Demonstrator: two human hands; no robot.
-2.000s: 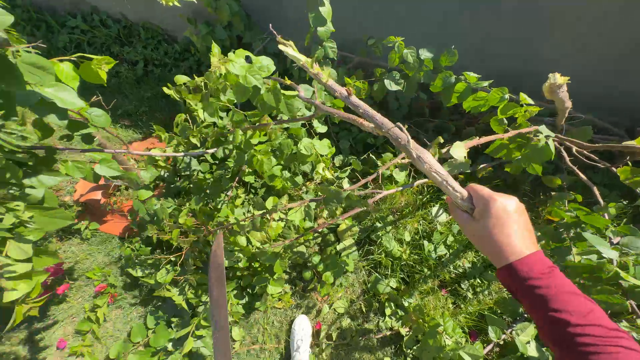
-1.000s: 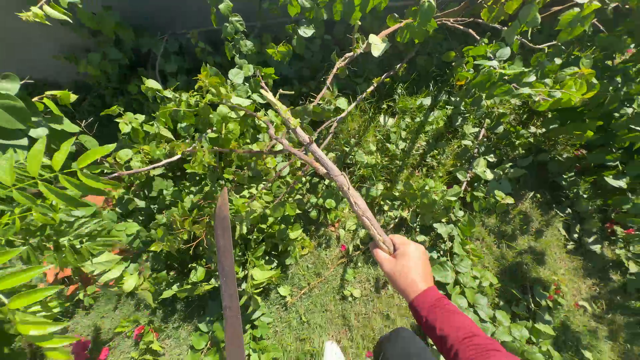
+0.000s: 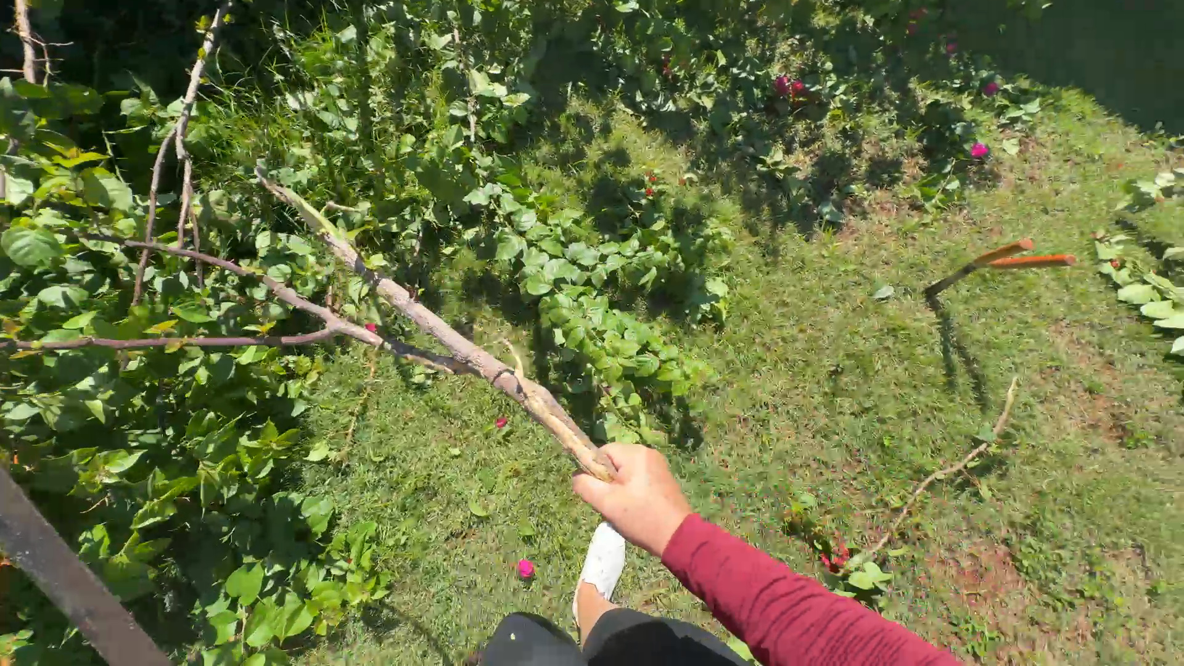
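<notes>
Below the middle of the view, my right hand, in a dark red sleeve, is closed around the thick end of a cut branch. The branch slants up to the left and forks, with a thinner side shoot reaching the left edge over green leaves. Part of its bark is stripped near my fist. A long flat metal blade, like a machete's, enters at the lower left corner; its handle is out of frame. My left hand is not in view.
Leafy cut vines heap at the left and top. Shears with orange handles stand tilted in the grass at the right. A thin bare stick lies below them. My white shoe is on the grass, near a pink flower.
The view has swung right, bringing the orange-handled shears and more lawn into sight. My right hand still grips the branch. The blade now shows only at the lower left corner.
</notes>
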